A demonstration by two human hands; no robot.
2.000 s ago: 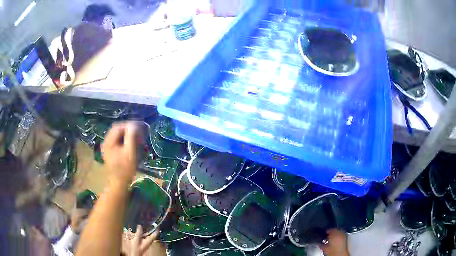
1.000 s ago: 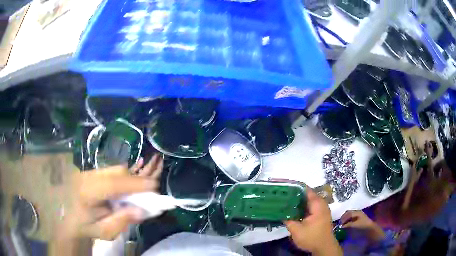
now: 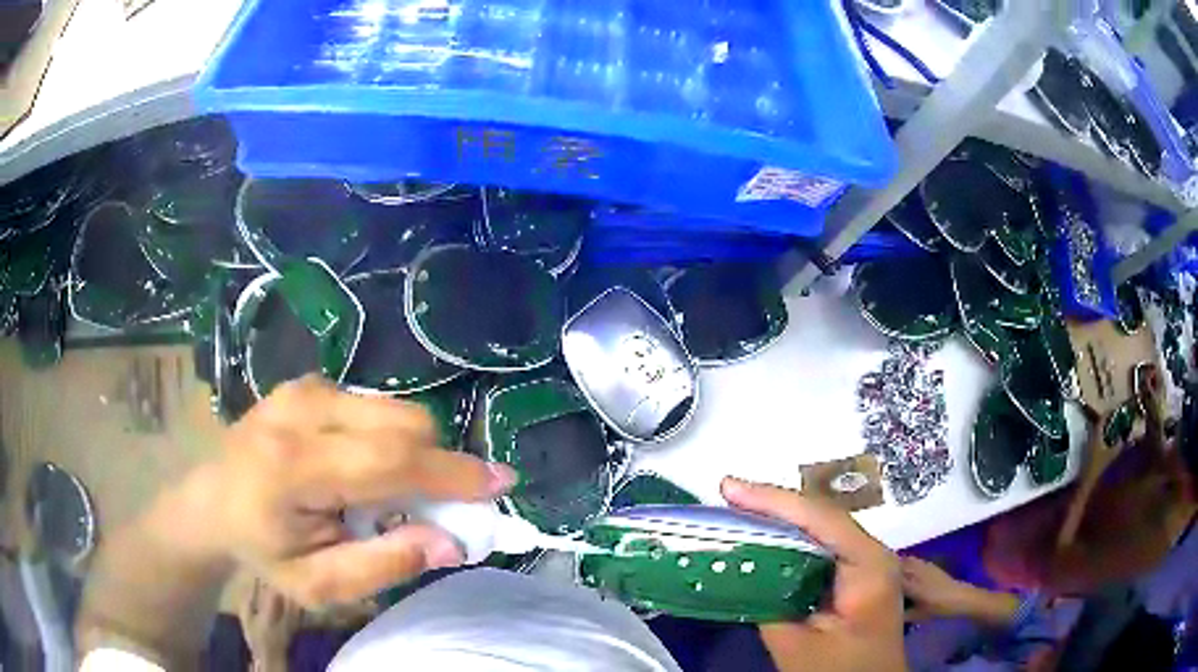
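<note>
My right hand (image 3: 841, 578) grips a glossy green casing (image 3: 703, 578) by its right end, its side with a row of small holes facing up and its silver rim along the far edge. My left hand (image 3: 355, 492) holds a white glue bottle (image 3: 466, 528), its thin tip pointing right at the casing's left end. Whether the tip touches the casing cannot be told. The rest of the bottle is hidden in the hand.
A large blue tray (image 3: 526, 145) juts out above the bench. Overlapping green casings (image 3: 486, 305) lie beneath it, with a silver-faced casing (image 3: 631, 365). A shiny pile of parts (image 3: 904, 427) and a brown card (image 3: 842, 483) lie right. Another person's hand (image 3: 935, 588) is at far right.
The casing has turned from its green inside to its holed side. The left hand has brought the bottle tip to the casing's left end. The view has shifted slightly.
</note>
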